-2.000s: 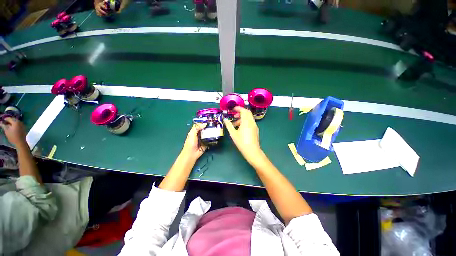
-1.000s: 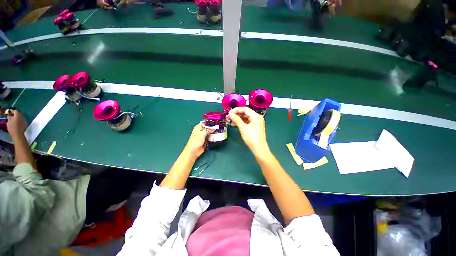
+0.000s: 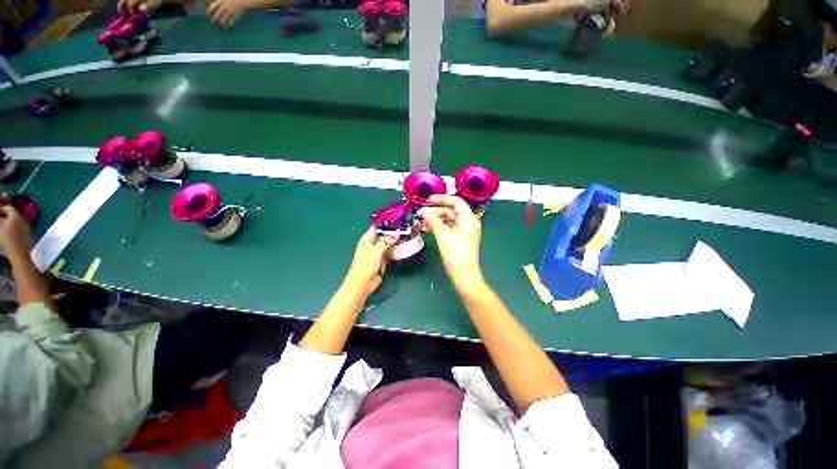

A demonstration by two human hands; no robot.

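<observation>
My left hand [image 3: 369,256] holds a small round unit [image 3: 404,244] with a magenta flared top and a pale body, tilted, over the green bench. My right hand [image 3: 451,234] is at the unit's right side with thumb and fingertips pinched together; what they pinch is too small to tell. Thin dark wires hang below the unit by my left hand. Two more magenta-topped units stand just behind, one [image 3: 424,187] partly hidden by my right hand and one [image 3: 476,183] to its right.
A blue tape dispenser [image 3: 571,259], tape pieces [image 3: 575,301], a red-handled tool [image 3: 529,212] and white paper [image 3: 657,289] lie right. A grey post [image 3: 423,92] stands behind. Another unit [image 3: 218,223] stands left, two more beyond it. A neighbouring person's arm [image 3: 27,275] is far left.
The held unit has tilted and its pale side shows more. My right hand has drawn its fingertips together beside it. People's hands have moved across the far side of the line.
</observation>
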